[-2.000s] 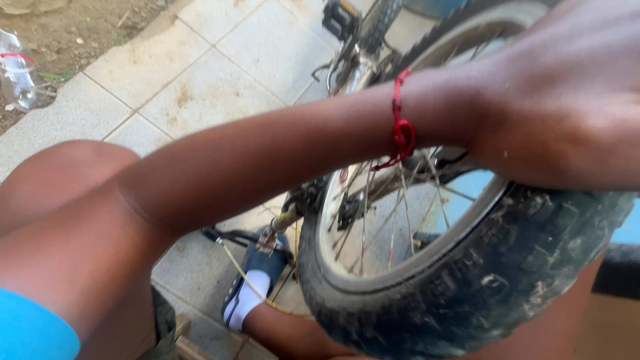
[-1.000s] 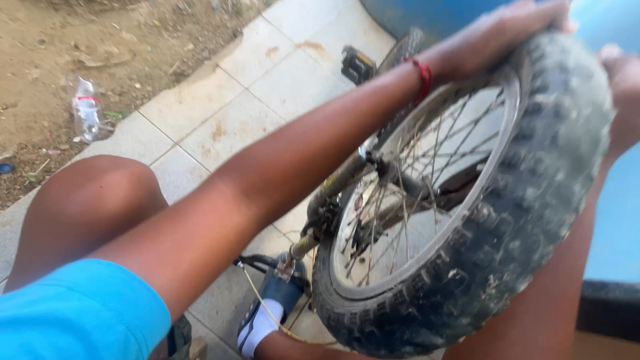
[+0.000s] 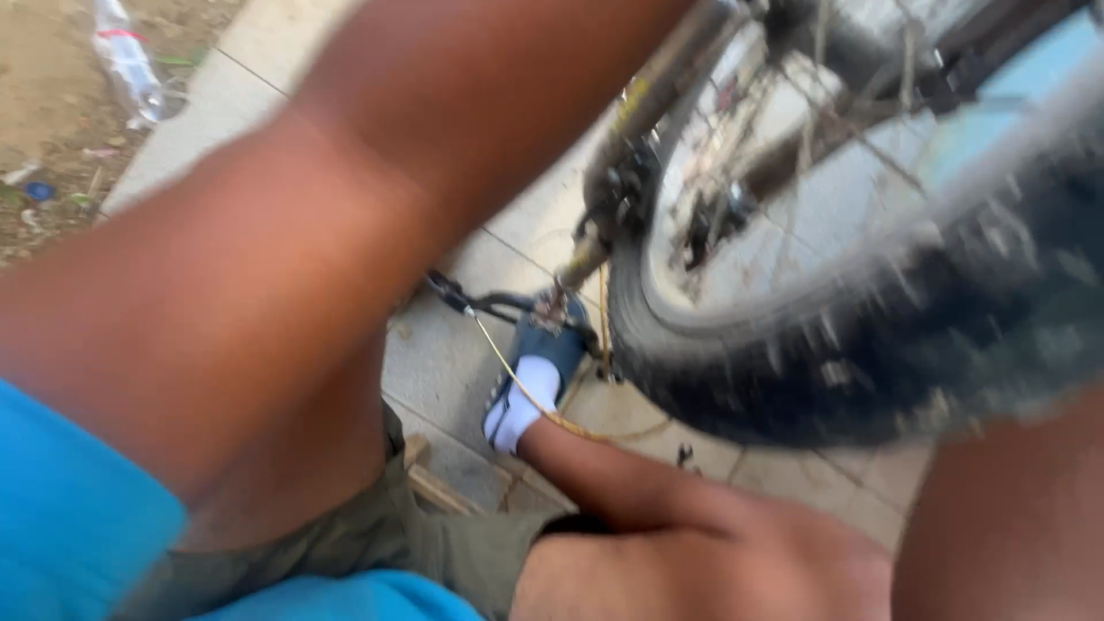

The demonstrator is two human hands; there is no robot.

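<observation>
A bicycle wheel with a black knobby tyre (image 3: 845, 362) fills the right side, its tread and spokes blurred. My left arm crosses from the lower left to the top edge, in front of part of the bicycle; the left hand lies beyond the frame. My right hand is not visible either, so what each hand touches is hidden. Left of the wheel, a worn metal frame tube (image 3: 634, 108) slants down towards the floor. At its lower end is a black brake lever (image 3: 504, 302), with a thin yellowish cable (image 3: 504, 362) curving away from it.
My foot in a white sock (image 3: 536, 384) and dark shoe (image 3: 552, 345) is right beside the brake lever. Pale floor tiles (image 3: 431, 362) lie beneath. Small wooden pieces (image 3: 440, 492) are near my shorts. A clear plastic bottle (image 3: 129, 69) lies on the dirt at upper left.
My left hand, at the top of the tyre one second ago, is now out of view. My right hand, partly visible at the right edge then, is also out of view. The camera view has shifted strongly.
</observation>
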